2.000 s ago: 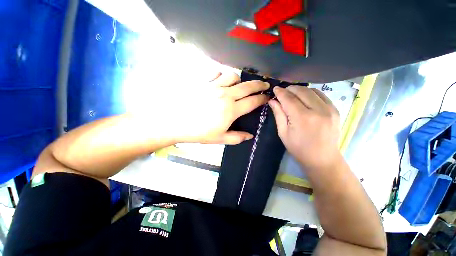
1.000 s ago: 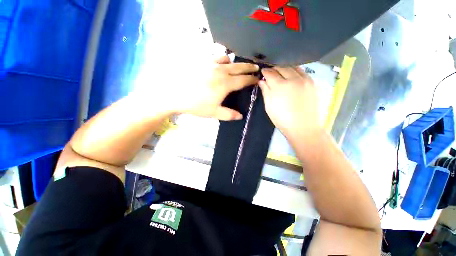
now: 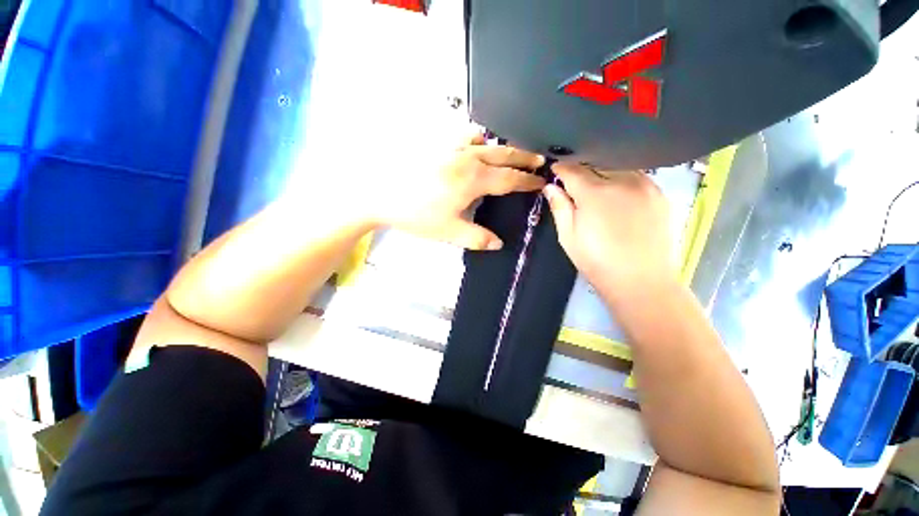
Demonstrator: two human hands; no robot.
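A black fabric band (image 3: 504, 312) lies lengthwise from under the dark grey machine head (image 3: 695, 91) to the table's front edge. A thin silver-white line (image 3: 515, 287) runs along its middle. My left hand (image 3: 443, 191) rests on the band's left side, fingertips at its upper end just below the head, thumb apart. My right hand (image 3: 615, 217) meets it from the right, thumb and index finger pinched together at the band's upper end. What the fingertips pinch is too small and hidden to name.
Yellow tape (image 3: 711, 207) edges the machine plate. A large blue crate (image 3: 101, 171) stands at the left. Two small blue bins (image 3: 875, 302) sit at the right, with green snips (image 3: 806, 421) beside them on a black cord.
The camera view has shifted, so the machine head sits differently in the picture. Both hands stay at the band's upper end, in nearly the same pose.
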